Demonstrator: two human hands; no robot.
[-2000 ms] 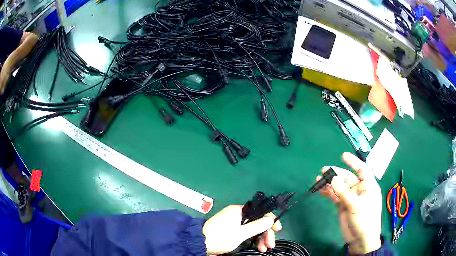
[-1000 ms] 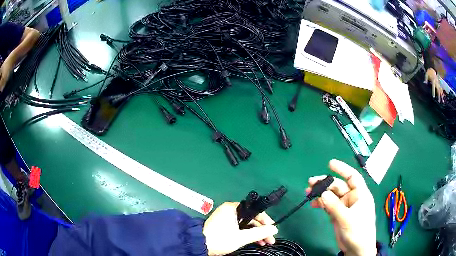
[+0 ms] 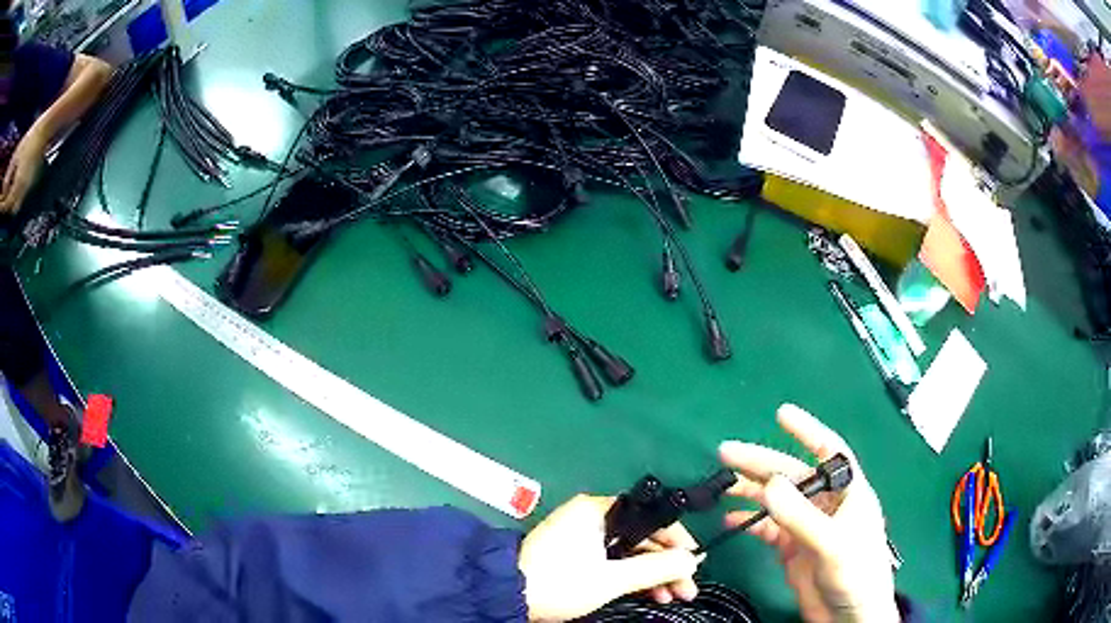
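Observation:
My left hand (image 3: 597,562) is shut on a cluster of black moulded connectors (image 3: 652,511) at the lower middle. My right hand (image 3: 828,535) is beside it on the right, with a single black connector (image 3: 828,475) against its fingers. A thin black lead runs from that connector back to my left hand. The coiled black cables (image 3: 701,605) hang below my left hand, partly cut off by the bottom edge. A tangled pile of black cable assemblies (image 3: 524,110) lies at the back of the bench, several connector ends pointing towards me.
A steel ruler (image 3: 341,399) lies at left, a dark phone (image 3: 268,270) near the pile. Orange-handled scissors (image 3: 993,505) and blue-handled cutters (image 3: 969,572) lie right, below white paper (image 3: 948,389). A yellow box (image 3: 841,217) stands back right. Another person's arm (image 3: 55,128) is at far left.
The single connector has shifted slightly right and turned, its wider ringed end now pointing up and right. My right hand's fingers have changed position around it. The view has shifted slightly.

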